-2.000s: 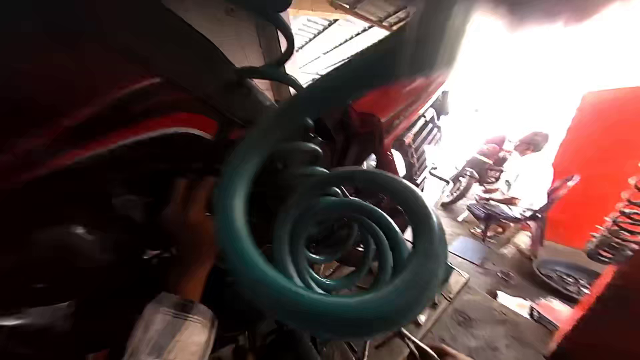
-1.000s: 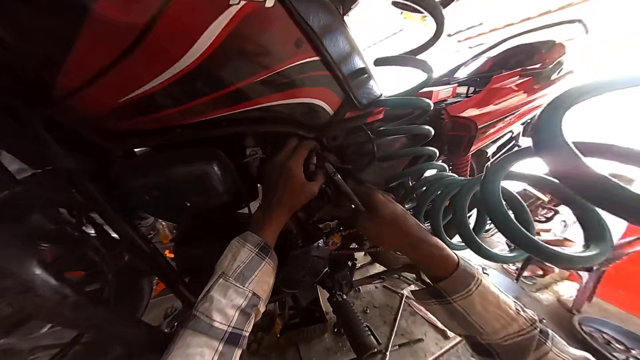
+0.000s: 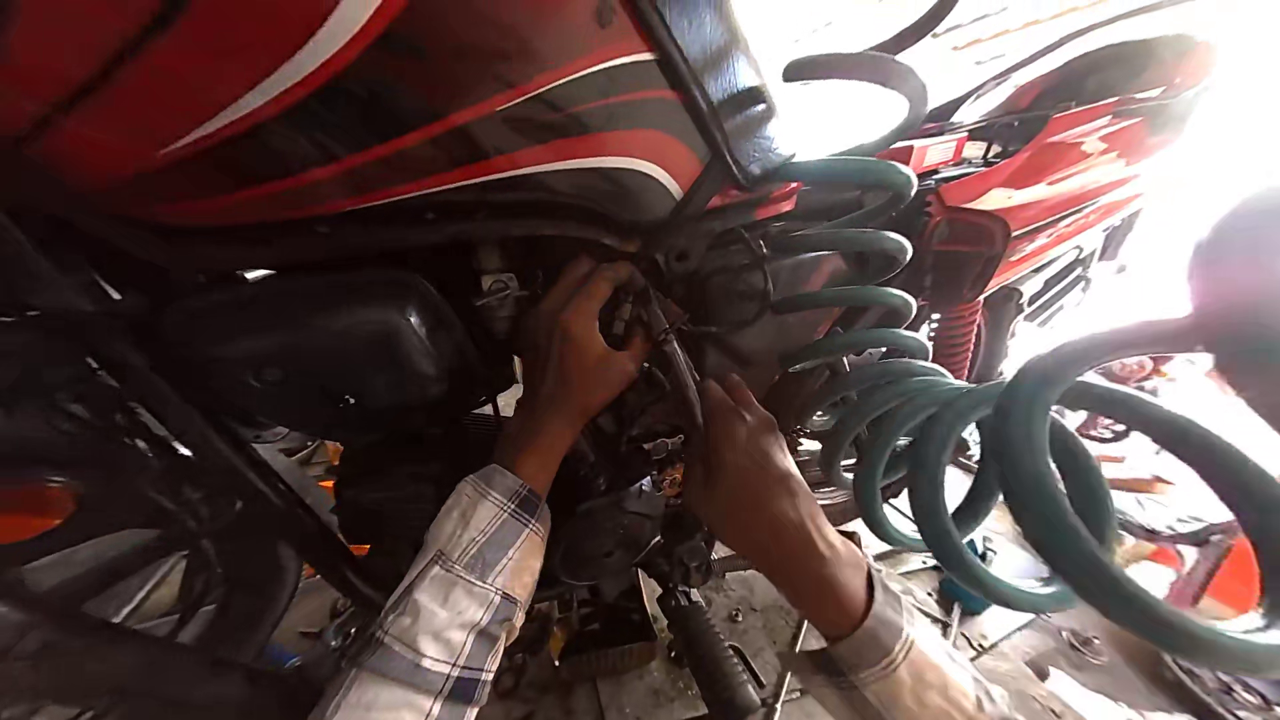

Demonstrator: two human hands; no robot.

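Under the red and black fuel tank (image 3: 520, 130) of a motorcycle, my left hand (image 3: 580, 350) reaches in among dark parts below the frame tube, thumb and fingers curled around something too dark to name. My right hand (image 3: 750, 460) is closed around a dark slender tool or hose end (image 3: 678, 365), whose upper end meets the parts beside my left fingers. A green coiled air hose (image 3: 940, 430) runs close to the right of my right hand. Left of my left hand lies the black engine-side cover or housing (image 3: 330, 345).
A second red motorcycle (image 3: 1060, 190) stands behind at the right. A footpeg with ribbed rubber (image 3: 710, 650) juts out below my hands. Thin metal rods (image 3: 790, 665) and small parts lie on the floor. A wheel (image 3: 150, 590) is at the lower left.
The view has swung a lot since two seconds ago. My right hand, not clearly seen then, is at the motorcycle beside my left one. Over the last second both hands have stayed at the same place.
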